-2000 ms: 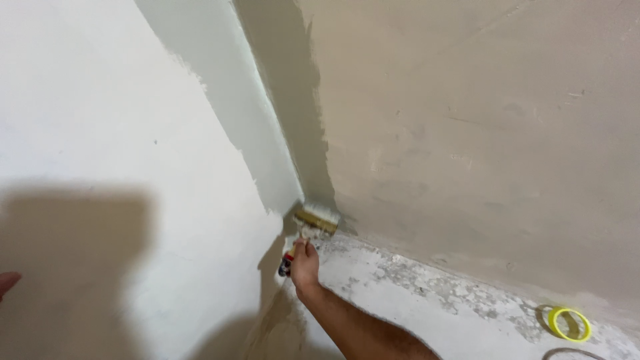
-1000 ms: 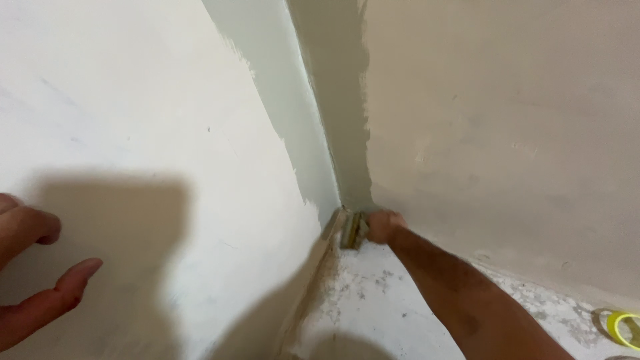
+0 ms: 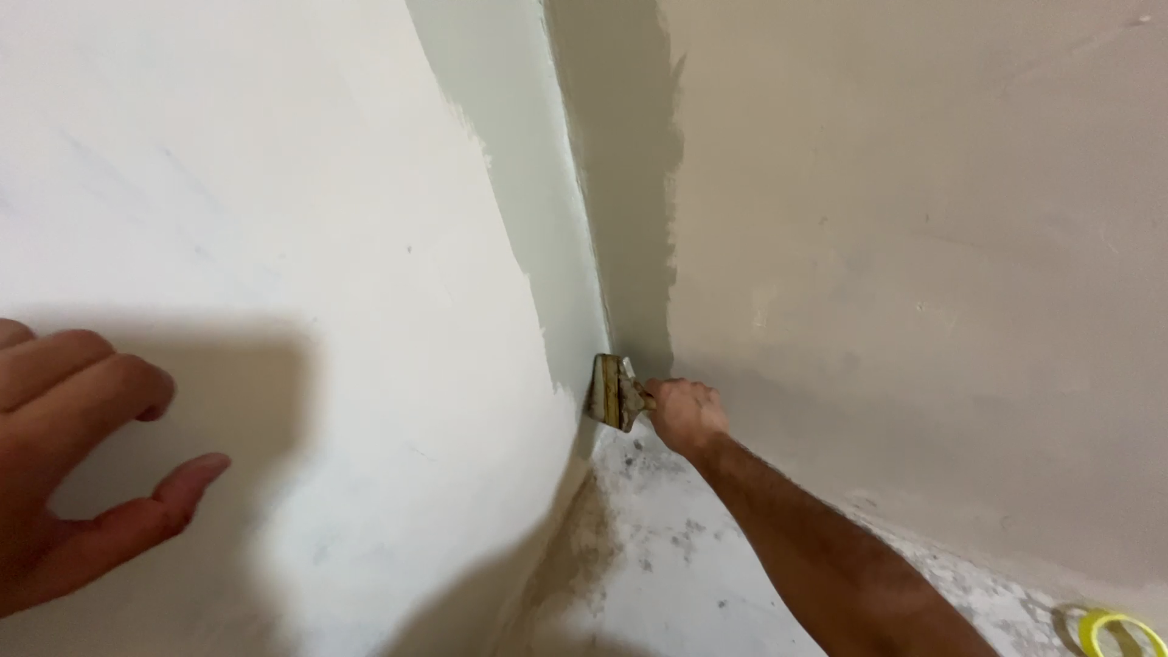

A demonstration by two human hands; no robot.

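My right hand [image 3: 689,415] grips the handle of a wide flat paintbrush [image 3: 611,392] low in the corner where two walls meet. The bristles touch the foot of the left wall, just above the floor. A grey-green paint band [image 3: 520,173] with a ragged edge runs down the white left wall [image 3: 301,201], and a darker-looking band [image 3: 630,182] runs beside it on the beige right wall [image 3: 876,237]. Near the left wall, at the left edge of the view, my left hand [image 3: 100,456] is raised with thumb and fingers apart, holding nothing.
The pale floor [image 3: 693,566] has dark stains and narrows into the corner between the walls. A yellow ring, perhaps a tape roll [image 3: 1118,630], lies on it at the lower right, partly out of view. Shadows fall across the left wall.
The brush has turned from facing the right wall's foot to facing the left wall. My left hand, barely visible at first, has come further into view. The view has shifted.
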